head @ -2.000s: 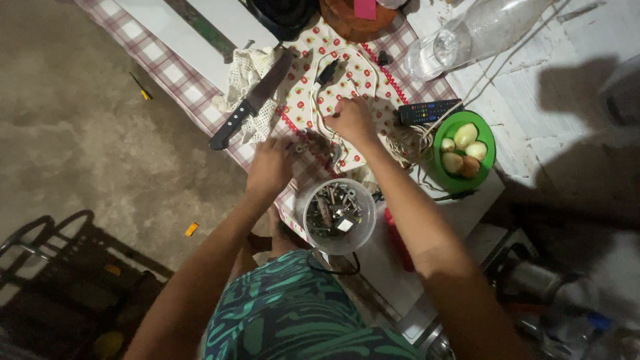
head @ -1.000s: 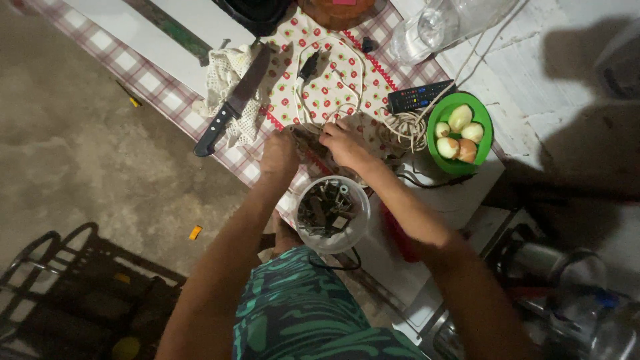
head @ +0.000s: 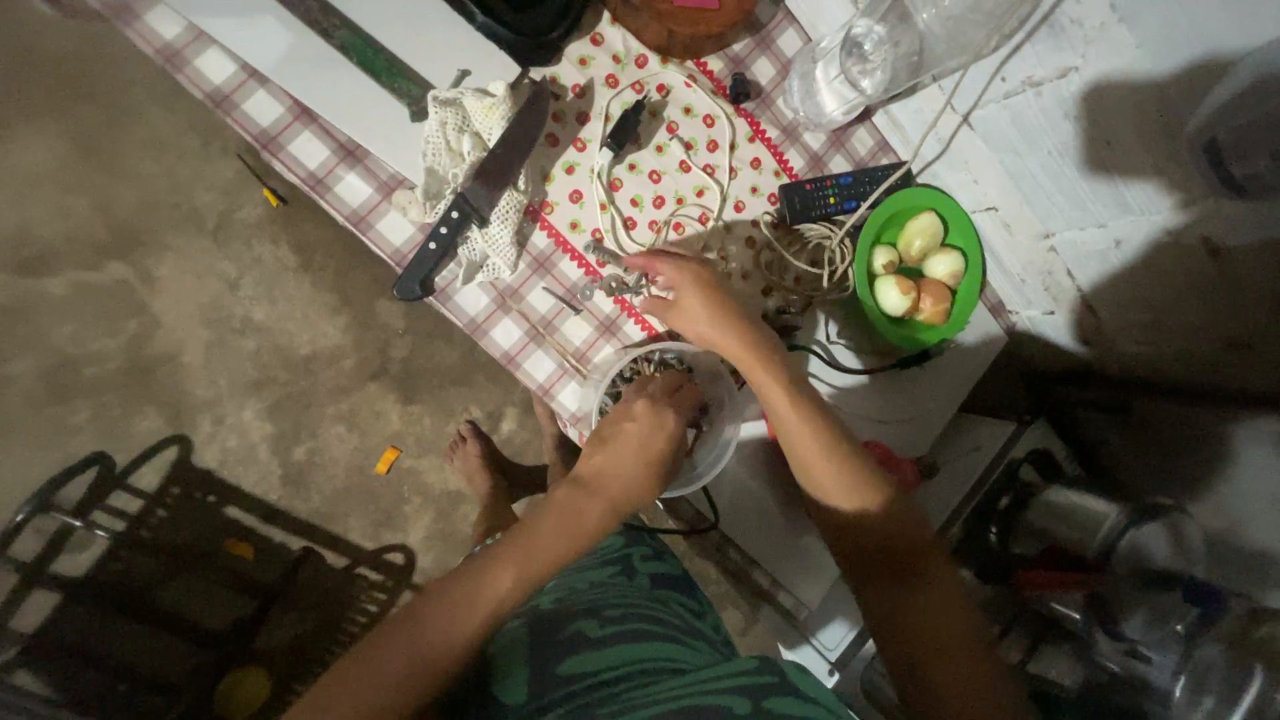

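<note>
My left hand (head: pixel 650 430) reaches into a clear plastic tub (head: pixel 715 455) of small metal hardware; its fingertips are hidden among the pieces. Beyond the tub, my right hand (head: pixel 695 300) is over the tablecloth, its thumb and fingers at a small heap of metal hardware (head: pixel 612 285). Whether it grips a piece is unclear. A thin metal piece (head: pixel 563 300) lies just left of the heap. A white cable (head: pixel 598 190) with a black plug (head: pixel 625 125) is looped on the apple-print cloth (head: pixel 570 150) farther up.
A large knife (head: pixel 450 235) rests on a white crocheted cloth (head: pixel 460 130), its handle toward the table edge. On the right are a remote control (head: pixel 840 193), a green bowl (head: pixel 872 325) of onions and a clear plastic bottle (head: pixel 865 55). A metal-framed chair (head: pixel 190 480) stands lower left.
My left hand has moved from the cloth down into the tub. My right hand remains over the cloth, where small metal pieces now show beside its fingers.
</note>
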